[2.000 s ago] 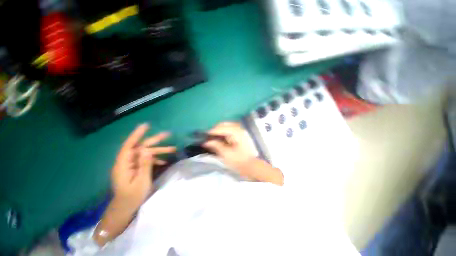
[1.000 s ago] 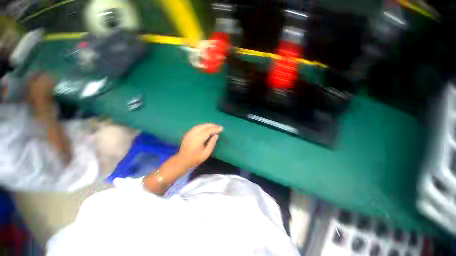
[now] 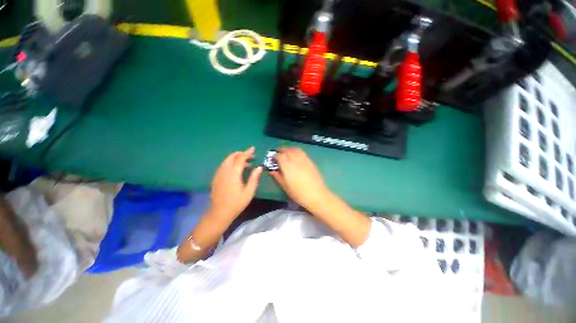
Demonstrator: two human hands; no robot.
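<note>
A small squarish dark housing unit [image 3: 271,160] with a silvery patterned face is over the green mat, in front of the jig. My right hand [image 3: 299,175] holds it by its right side between thumb and fingers. My left hand [image 3: 234,183] is just left of the unit, fingers apart and curved toward it, with nothing seen in it. The black pressing jig [image 3: 385,142] stands beyond my hands, with a pale label strip on its front edge. Its red clamp handles [image 3: 314,63] point up. The nests are too dark to read.
White stacked trays [image 3: 499,158] stand at the right. A white lower tray [image 3: 467,262] with dark units is below the bench edge. A dark dispenser [image 3: 79,60], white cord loops [image 3: 239,52] and a white scrap [image 3: 40,128] lie left. A person's arm [image 3: 16,236] shows far left.
The view has swung and steadied. My right hand, out of view one second ago, is back with the unit. My left hand now has its fingers spread beside it.
</note>
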